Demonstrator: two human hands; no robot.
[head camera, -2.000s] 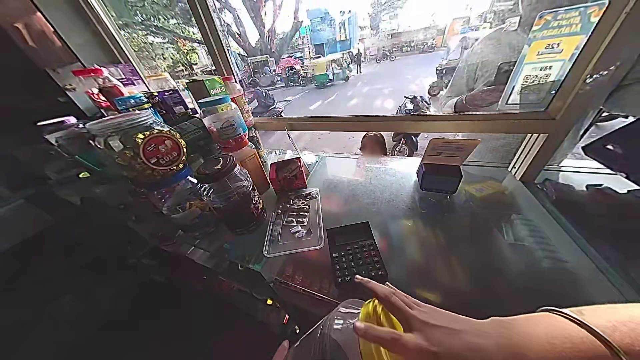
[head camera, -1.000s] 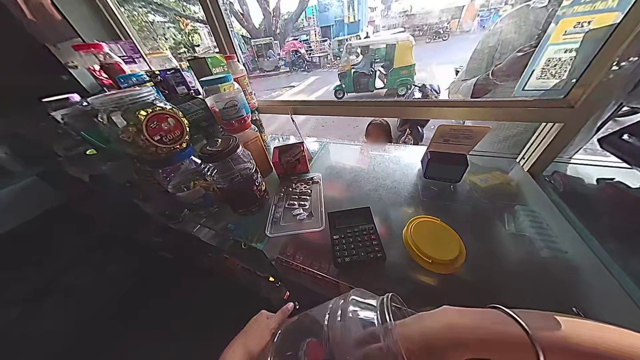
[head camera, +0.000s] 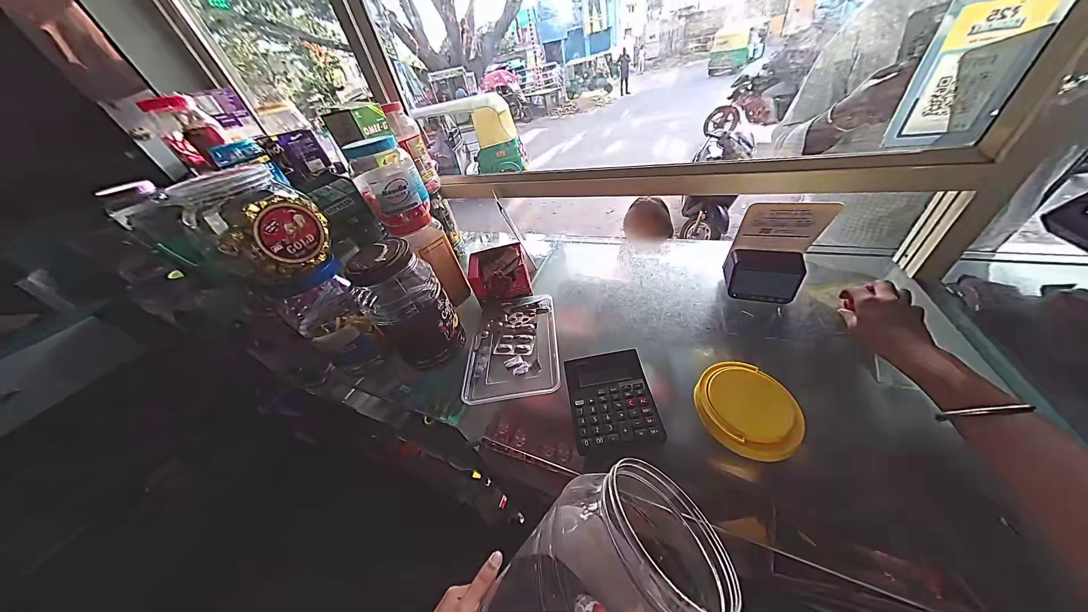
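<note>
My left hand (head camera: 472, 588) is at the bottom edge, against the side of a clear plastic jar (head camera: 578, 544) whose mouth is uncovered; most of this hand is cut off or hidden. Something small and red shows low inside the jar. My right hand (head camera: 884, 319) reaches over the right side of the glass counter with its fingers curled downward; whether it holds anything cannot be told. A bangle circles that wrist. The yellow plastic lid (head camera: 750, 411) lies on the counter, right of a black calculator (head camera: 615, 401).
Left of the calculator lies a clear tray (head camera: 510, 387) with blister packs, beside a red box (head camera: 500, 272). Filled jars, including a dark-lidded jar (head camera: 416, 314), crowd the left. A payment sound box (head camera: 765, 274) stands near the window frame (head camera: 722, 180). A person is outside, upper right.
My right hand has moved from the jar to the far right of the counter. The yellow lid, at the jar two seconds ago, now lies on the counter. My left hand remains by the jar.
</note>
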